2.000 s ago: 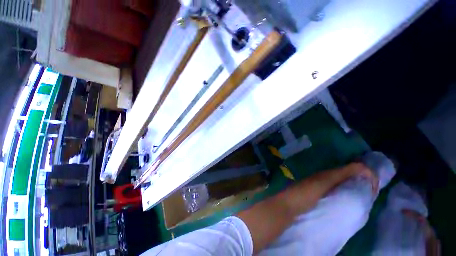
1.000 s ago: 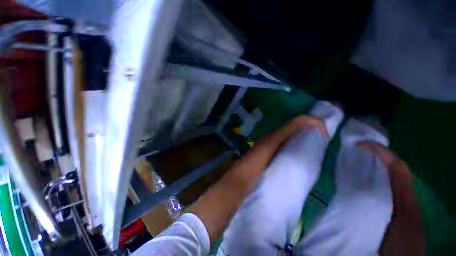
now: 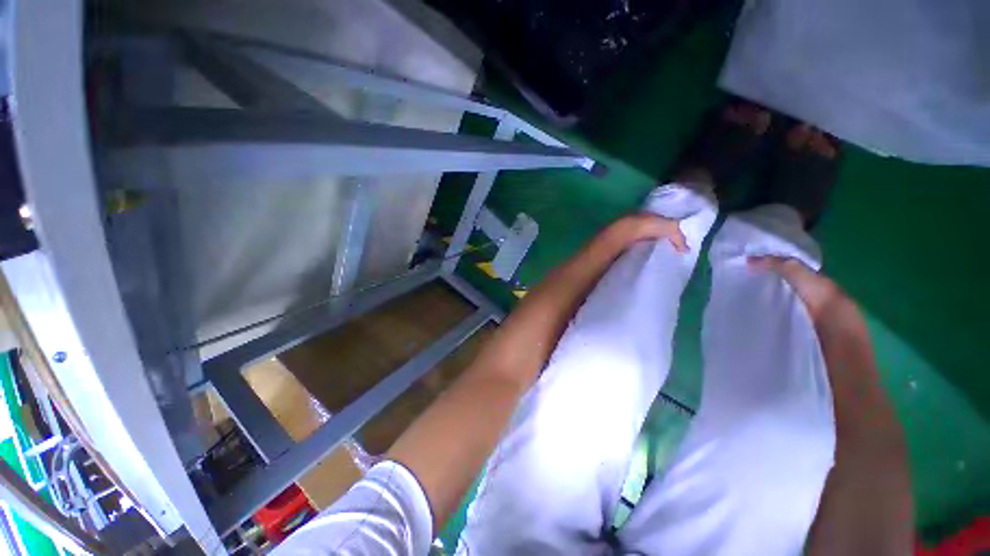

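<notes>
My left hand (image 3: 649, 230) rests on my knee in pale trousers (image 3: 592, 380). My right hand (image 3: 790, 274) rests on the other knee. The thumbs show and the other fingers are partly hidden over the knees. I see nothing held in either hand. To the left stands the grey metal frame (image 3: 326, 154) under the white sealer table (image 3: 76, 315), apart from both hands. A brown carton (image 3: 280, 404) lies low inside the frame, with shiny clear film at its edge.
Green floor (image 3: 923, 261) lies around my feet. A large pale grey-white sheet or cover (image 3: 885, 81) hangs at the top right. A black object (image 3: 575, 43) is at the top centre. Something red (image 3: 284, 510) is at the lower left. Yellow-black tape shows by the frame's foot.
The view has swung down and right, so the sealer top has slid off to the left and the under-frame and my feet show more. Both hands stay on the knees.
</notes>
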